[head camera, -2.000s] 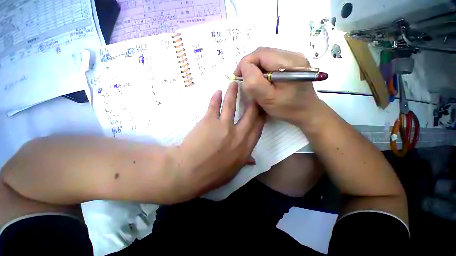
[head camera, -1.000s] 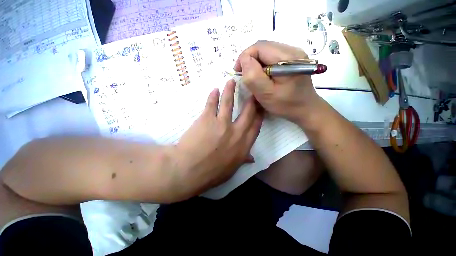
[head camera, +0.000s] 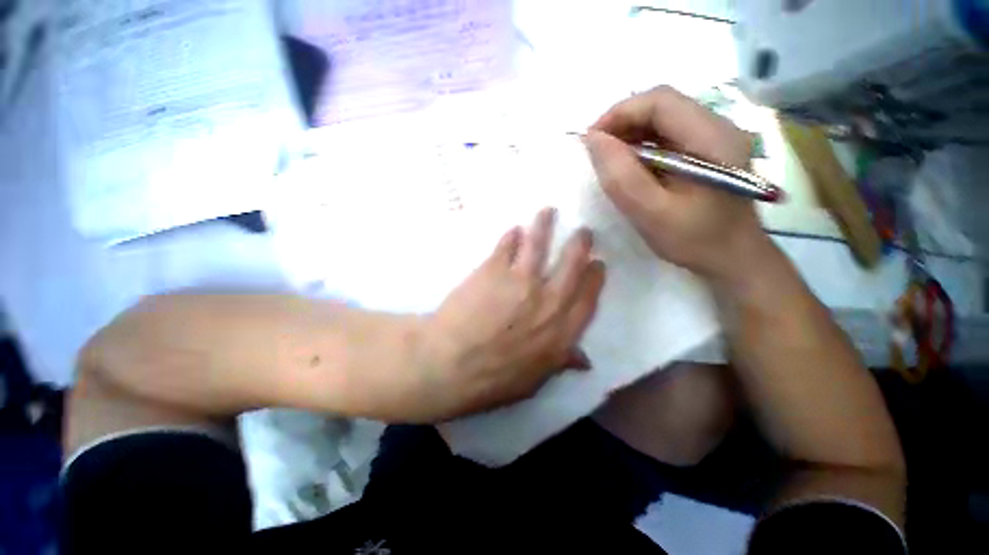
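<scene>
The view is blurred and overexposed. My right hand (head camera: 678, 179) grips a slim silver pen (head camera: 710, 173) with a dark red end, its tip at the left near the upper part of the paper. My left hand (head camera: 526, 314) lies flat with fingers apart on the white paper (head camera: 651, 314), which overhangs the table edge. The spiral notebook (head camera: 369, 206) lies left of and above my left hand; its writing is washed out and its coil is barely visible. Whether the pen tip touches paper cannot be told.
A pink form (head camera: 418, 54) and printed sheets (head camera: 174, 119) lie at the upper left. A white machine head (head camera: 857, 49) is at upper right. A tan strip (head camera: 830, 195) and orange-red scissors handles (head camera: 924, 325) are at right. A crumpled white cloth (head camera: 304, 461) is below the table.
The whole view has shifted and blurred, with things now further right. My right hand has moved away from my left hand, and the pen now slopes down to the right.
</scene>
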